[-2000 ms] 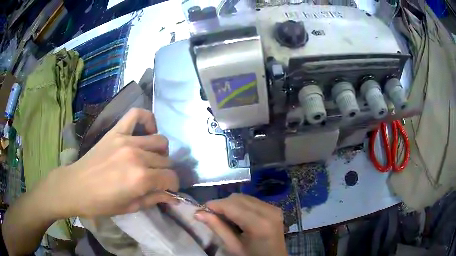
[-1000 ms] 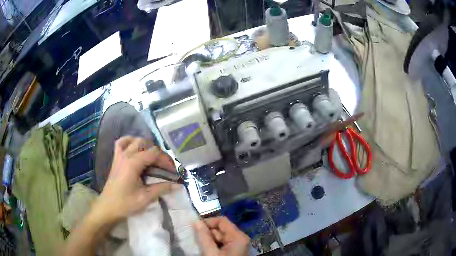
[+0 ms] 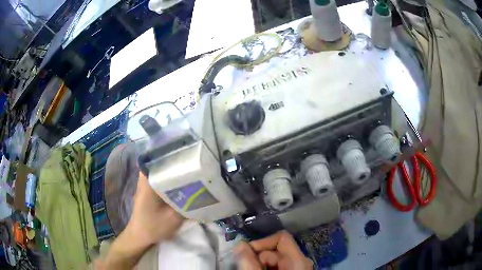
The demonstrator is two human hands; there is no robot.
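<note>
The overlock machine (image 3: 301, 121) fills the middle, with its purple-yellow badge at the left end. My left hand (image 3: 153, 213) is at the left of the machine head, its fingers partly hidden behind it, on the whitish cloth (image 3: 185, 250). The cloth runs from the needle area down past the bottom edge. Grey-brown cloth (image 3: 120, 182) lies left of the head. My right hand (image 3: 277, 253) is at the bottom, below the presser foot area, fingers curled at the cloth's right edge and slightly blurred. Whether it grips the cloth is unclear.
Red-handled scissors (image 3: 412, 182) lie right of the machine, beside draped beige fabric (image 3: 454, 132). Olive-green pieces (image 3: 66, 205) lie left on striped cloth (image 3: 108, 153). Thread cones (image 3: 326, 21) stand behind. A blue patch (image 3: 333, 250) with trimmings is at the front edge.
The view has shifted, with the machine now larger. The whitish cloth and my left hand have moved up to the machine head from in front of it. My right hand is now below the needle area.
</note>
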